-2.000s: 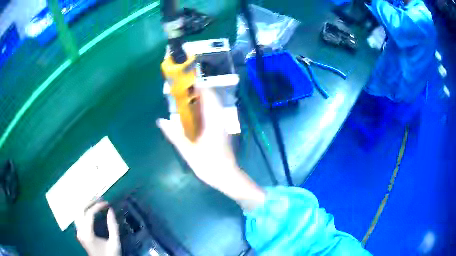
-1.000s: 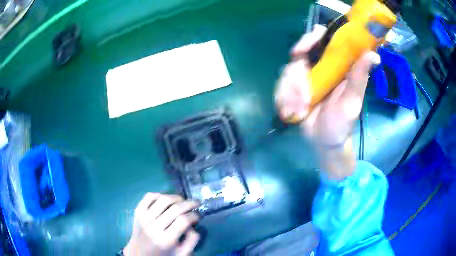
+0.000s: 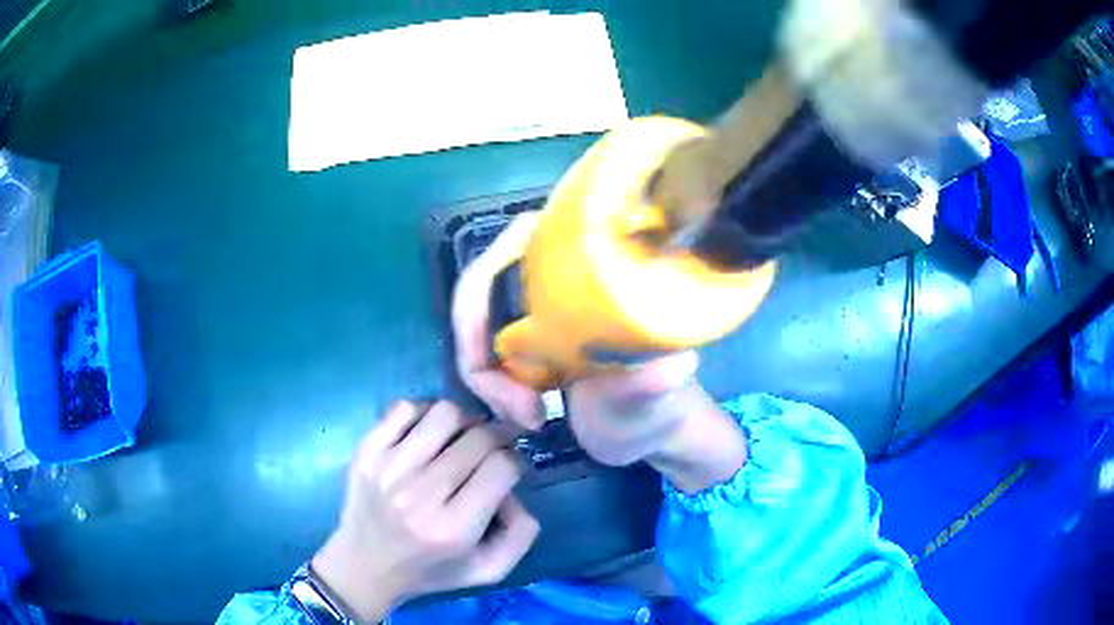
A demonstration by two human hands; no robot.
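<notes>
My right hand (image 3: 635, 409) is closed around the yellow-orange electric screwdriver (image 3: 611, 269), which stands over the black housing in its fixture (image 3: 462, 222). The screwdriver's black top and cable come close to the camera. Its bit is hidden behind the body and my hand. My left hand (image 3: 434, 494) is at the fixture's lower left edge, fingers curled and fingertips near the housing's lower end. Whether it holds a small part cannot be seen. Most of the housing is hidden behind the screwdriver and my right hand.
A white paper sheet (image 3: 458, 92) lies behind the fixture. A bright blue bin (image 3: 80, 354) with small dark parts stands at the left, beside clear plastic. At the right are a white-grey box (image 3: 916, 202), a darker blue bin (image 3: 996, 208) and a hanging cable (image 3: 905, 354).
My right hand has brought the screwdriver from the right, over the housing. My left hand stays near the housing's lower edge. The camera view has shifted, so the sheet and left bin appear higher.
</notes>
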